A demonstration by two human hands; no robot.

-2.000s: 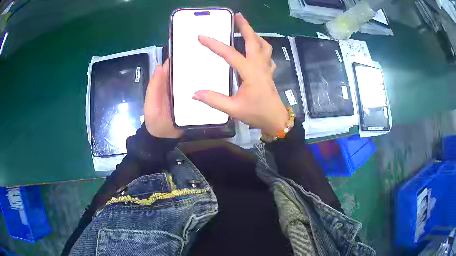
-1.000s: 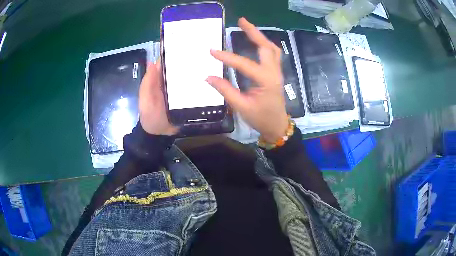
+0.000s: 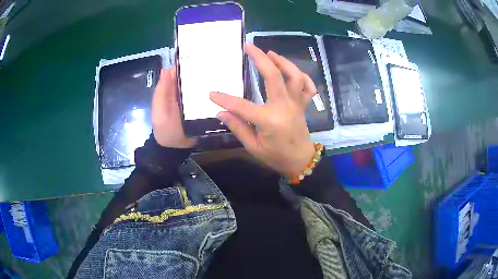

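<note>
A smartphone [image 3: 211, 65] with a bright white screen and purple top band is held upright in my left hand [image 3: 168, 114], which grips its left side. My right hand [image 3: 278, 111] is over the phone's lower right, fingers spread, with the index fingertip at the lower screen and the thumb near its bottom edge. It holds nothing. Behind lies a row of dark tablets on white foam: one at the left [image 3: 128, 111], one right of the phone [image 3: 322, 82], another [image 3: 356, 79] beside it. A tablet under the phone is mostly hidden.
A smaller device with a bright screen [image 3: 408, 101] ends the row at right. White-wrapped stacked tablets [image 3: 349, 11] and a pale yellowish pole base [image 3: 385, 19] stand at the far side. Blue crates are on the floor at left [image 3: 27, 229], below the bench [image 3: 377, 166] and at right [image 3: 464, 223].
The phone screen went from all white to white with a purple top band, and the phone moved slightly left. My right hand dropped lower, its fingertips now near the bottom of the screen.
</note>
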